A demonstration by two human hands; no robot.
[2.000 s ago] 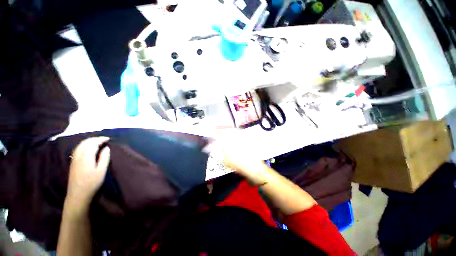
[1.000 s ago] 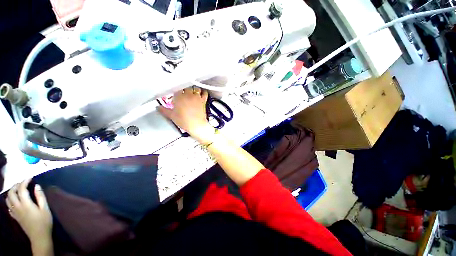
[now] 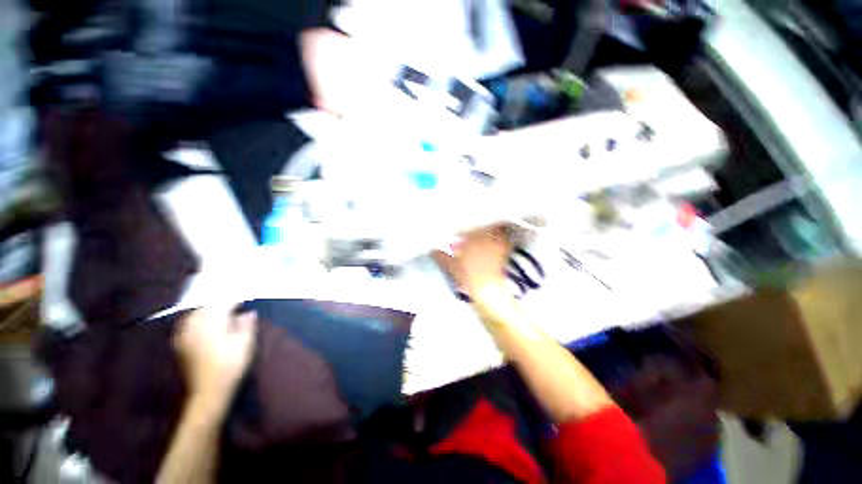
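The frame is strongly blurred. My left hand [image 3: 215,345] lies on the left part of the dark brown and black garment piece [image 3: 354,354], at the table's front edge; whether its fingers grip the cloth is unclear. My right hand [image 3: 480,258] is below the machine arm, over the spot of the smartphone, of which only a dark edge shows; its grip is hidden. The black scissors handles [image 3: 525,271] are just right of my right hand. The white sewing machine [image 3: 558,156] stands behind.
A slim metal tool [image 3: 588,267] lies right of the scissors. A cardboard box [image 3: 803,345] stands under the table's right end. Brown cloth [image 3: 109,246] is piled at left. A blue cover [image 3: 423,178] is on the machine arm, and a greenish bottle [image 3: 799,248] is at right.
The view has swung left and blurred, so things sit further right. Since two seconds ago my right hand has moved from the cloth's right end to the phone; my left hand stays on the cloth.
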